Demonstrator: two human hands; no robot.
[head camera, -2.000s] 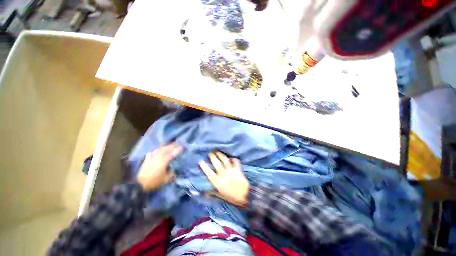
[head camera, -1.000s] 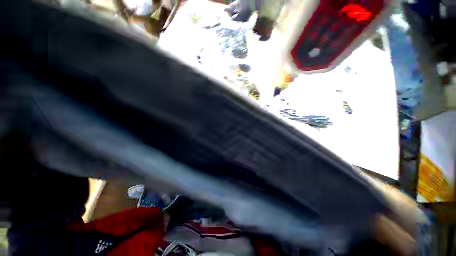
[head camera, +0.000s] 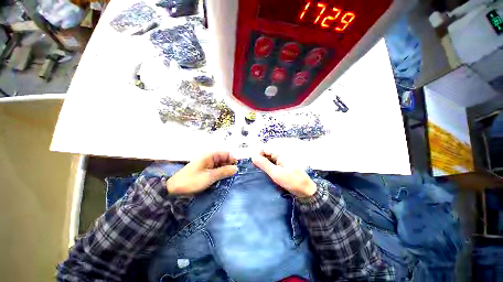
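A blue denim garment (head camera: 253, 220) with pale stitched seams lies across my lap up to the table's front edge. My left hand (head camera: 207, 172) and my right hand (head camera: 281, 172) pinch its waistband (head camera: 244, 165) from both sides, just below the machine's dies (head camera: 246, 131). The button attaching machine (head camera: 220, 49) hangs over the table, its red control panel (head camera: 278, 74) showing 1729. A loose pile of button caps (head camera: 193, 110), brassy at its right end, lies left of the dies. A pile of small dark pieces (head camera: 292, 126) lies right of them.
The white table (head camera: 364, 143) holds clear bags of metallic pieces (head camera: 176, 45) at far left, a small ring (head camera: 138, 77) and a short black piece (head camera: 340, 103). A cream bin (head camera: 33, 182) stands at left. More denim (head camera: 424, 220) is heaped at right. A yellow-and-white box (head camera: 449, 126) stands beyond.
The garment, a dark blur sweeping across the view one second ago, now lies over my lap. Both hands have come together at its waistband under the machine head, which appears larger and nearer.
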